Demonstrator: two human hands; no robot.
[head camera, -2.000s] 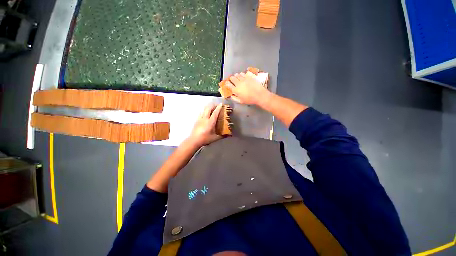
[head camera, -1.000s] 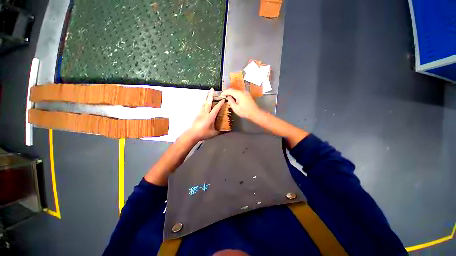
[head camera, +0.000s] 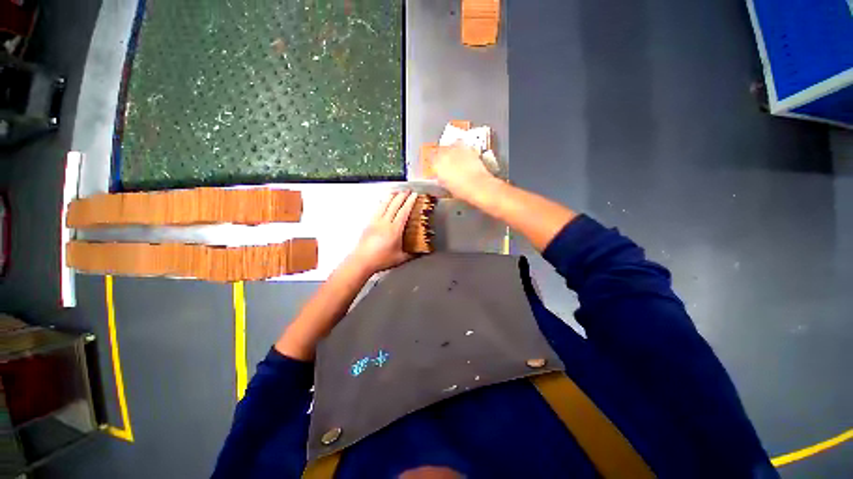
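My left hand (head camera: 388, 231) is closed around a handful stack (head camera: 420, 224) of orange-brown cut pieces with an uneven layered right edge, held on the front ledge close to the apron. My right hand (head camera: 460, 170) is at the loose pile of cut pieces (head camera: 468, 137) on the right ledge, its fingers over an orange piece (head camera: 429, 157). The pile shows white and orange faces. Whether the right fingers grip a piece cannot be told.
Two finished rows (head camera: 187, 208) (head camera: 192, 258) lie side by side on the front ledge at left. Another row (head camera: 480, 22) is on the right ledge. The green bed (head camera: 267, 94) is ahead. A blue-panelled unit (head camera: 814, 51) stands far right.
My right hand has moved from the top of the handful stack out to the loose pile. My left hand keeps its hold. The view has shifted slightly.
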